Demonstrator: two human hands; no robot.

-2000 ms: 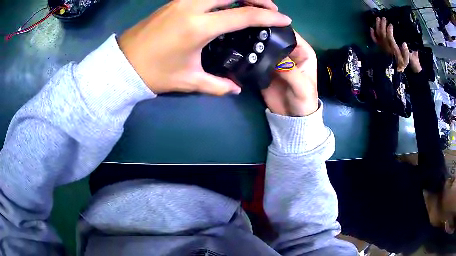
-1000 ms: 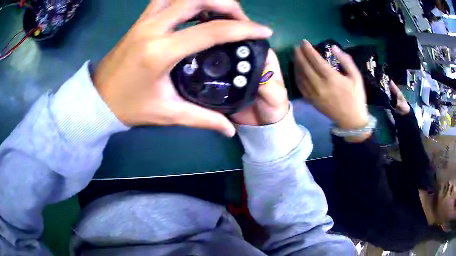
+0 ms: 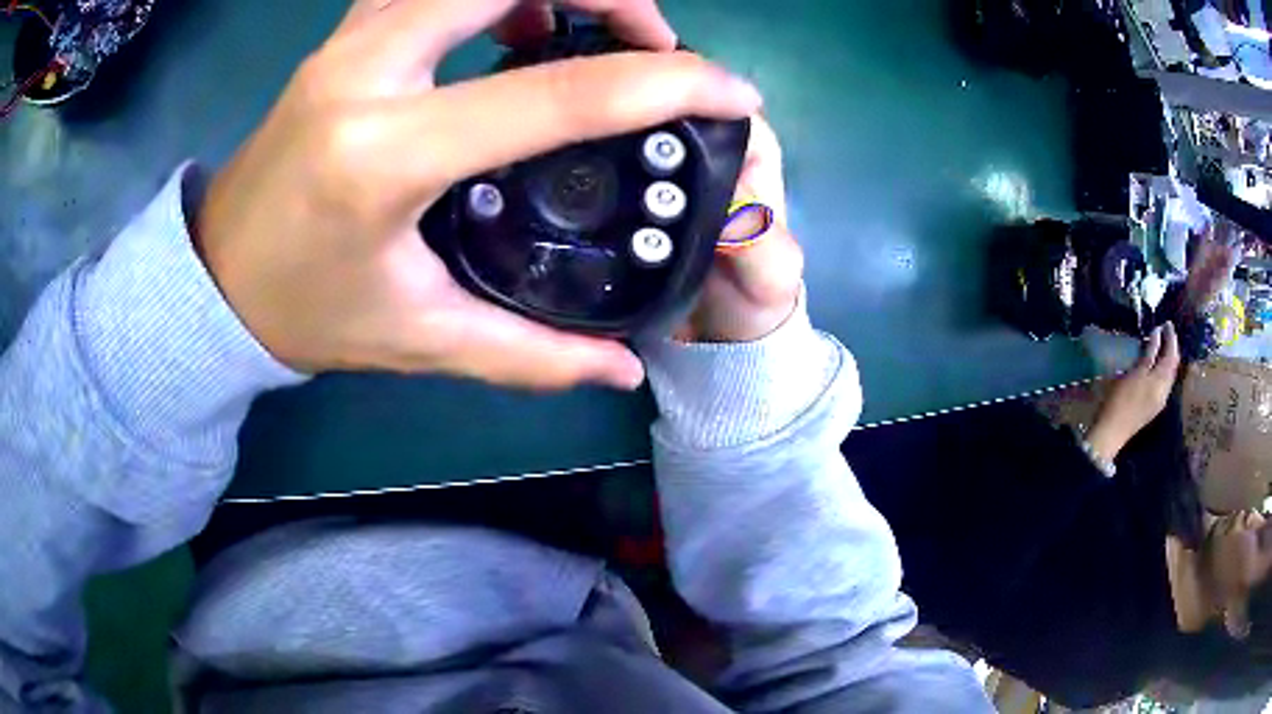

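A glossy black housing (image 3: pixel 579 265) is held above the bench, its smooth outer face towards me. The face shows several round silver spots and a dark ring. My left hand (image 3: pixel 405 209) grips it from the left, fingers along the upper edge and thumb along the lower edge. My right hand (image 3: pixel 753 265) holds it from behind at the right; most of its fingers are hidden. A small loop of yellow and purple lead wires (image 3: pixel 744 225) sticks out at the housing's right side. The open side faces away and is hidden.
An unfinished unit (image 3: pixel 73 45) with red wires lies at the upper left. Another worker in black (image 3: pixel 1018 544) sits at the right, a hand (image 3: pixel 1141 398) near black units (image 3: pixel 1067 279) on the green bench (image 3: pixel 893 168). A cardboard box (image 3: pixel 1235 439) is at the far right.
The housing has turned so that its outer face shows more fully, and both hands have shifted left with it. The units near the other worker now lie farther right, and that worker's hands have moved away.
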